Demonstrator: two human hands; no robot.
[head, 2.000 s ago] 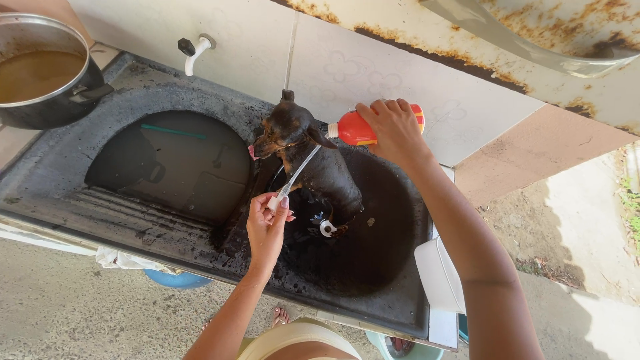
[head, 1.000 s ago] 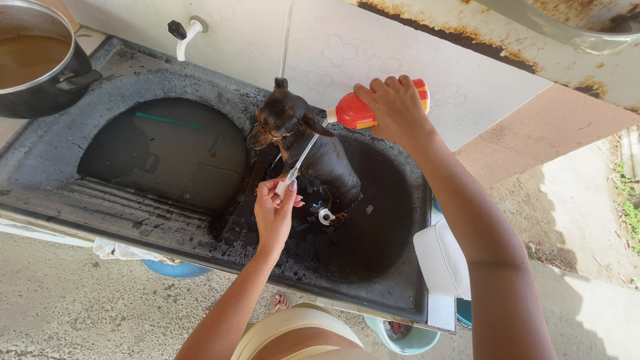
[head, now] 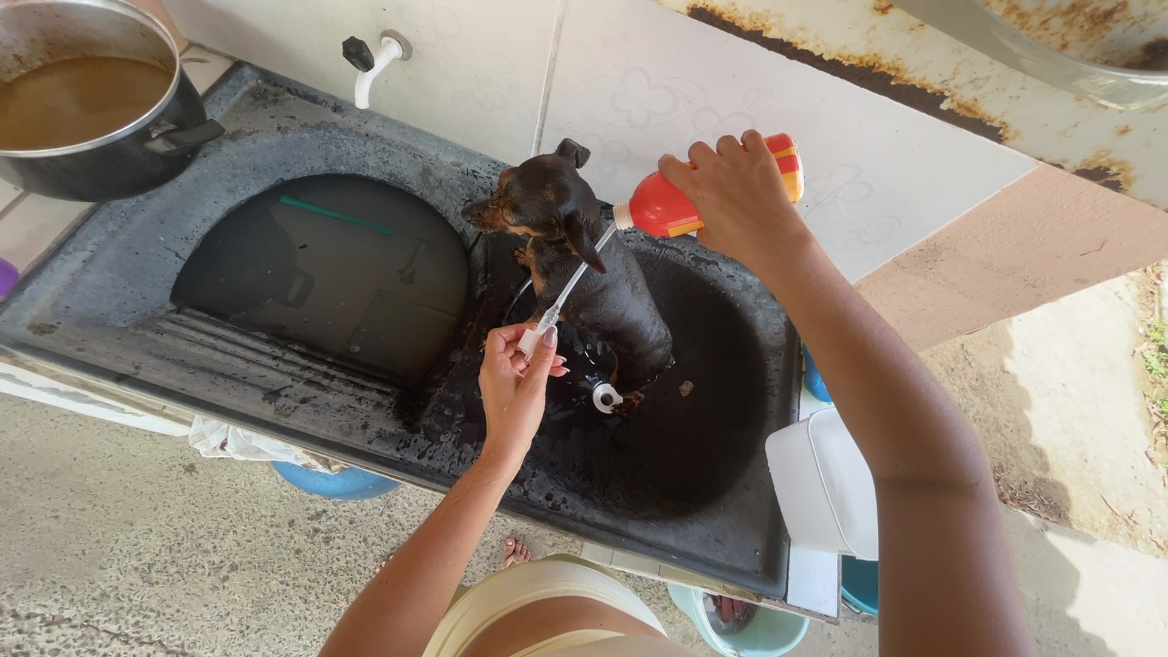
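My right hand (head: pixel 735 187) is closed round a red plastic bottle (head: pixel 659 206) with a yellow-and-orange label, tipped so that its open white neck points left and down. Between the fingers of my left hand (head: pixel 522 372) is a small white cap or fitting (head: pixel 531 340), with a clear narrow tube (head: pixel 577 278) running from it up to the bottle's neck. Whether the tube enters the bottle or only meets its mouth, I cannot tell. Behind the tube a small wet black-and-tan dog (head: pixel 613 297) sits upright in the right basin of a dark double sink (head: pixel 666 538), its head turned left.
Murky water (head: pixel 365 301) with a green stick-like thing (head: pixel 333 214) fills the left basin. A pot (head: pixel 100 169) of brownish liquid stands at the sink's left end, below and left of a white wall tap (head: pixel 377 71). A white round fitting (head: pixel 606 397) lies by the dog. A white plastic container (head: pixel 821 484) stands at right.
The dog's mouth, where a pink tongue showed two seconds ago, now looks closed. Both hands keep nearly the same places, with the bottle still tipped.
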